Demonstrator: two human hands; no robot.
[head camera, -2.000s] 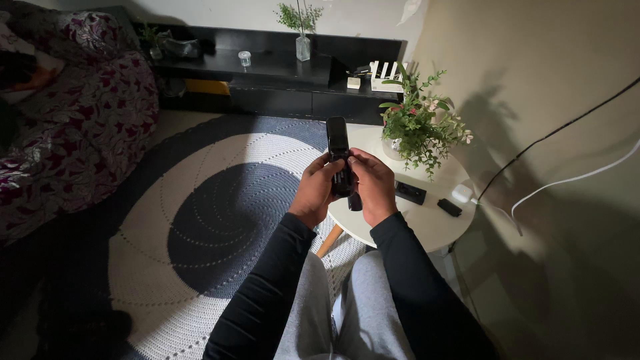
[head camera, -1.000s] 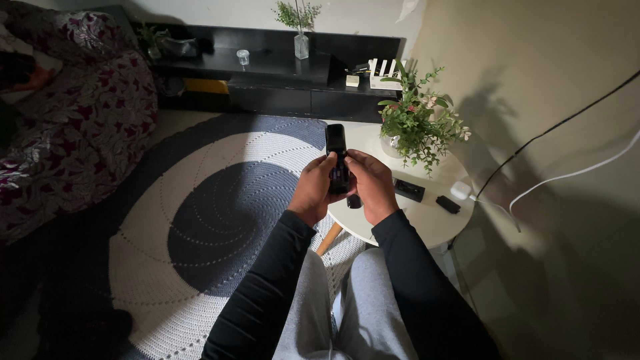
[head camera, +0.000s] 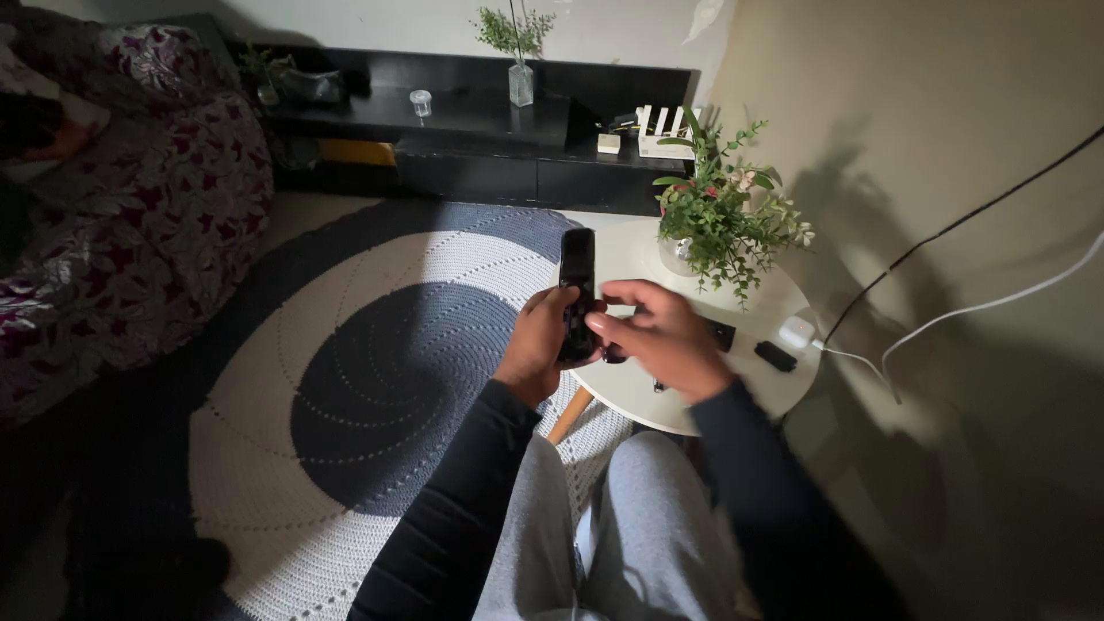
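My left hand (head camera: 539, 345) is closed around a black handheld device (head camera: 578, 259), perhaps a phone or remote, held upright with the thumb on its front. Just to the right is my right hand (head camera: 660, 336), blurred, with thumb and index finger apart near the device's right edge. Whether its fingertips touch the device is unclear. A small dark object (head camera: 613, 354) shows below the fingers of the right hand. Partly hidden behind that hand, a black flat object (head camera: 720, 334) lies on the round white table (head camera: 776, 293), with a small black item (head camera: 775, 355) farther right.
A potted plant (head camera: 733, 211) and a white charger case (head camera: 795, 331) with a white cable stand on the table. Beyond is a low black TV bench (head camera: 466, 177) bearing a glass vase (head camera: 521, 84). A round crocheted rug (head camera: 379, 388) covers the floor; patterned fabric (head camera: 198, 190) lies left.
Both hands were around the device before. My right hand has come away to the right with its fingers spread, while my left hand keeps hold of the device.
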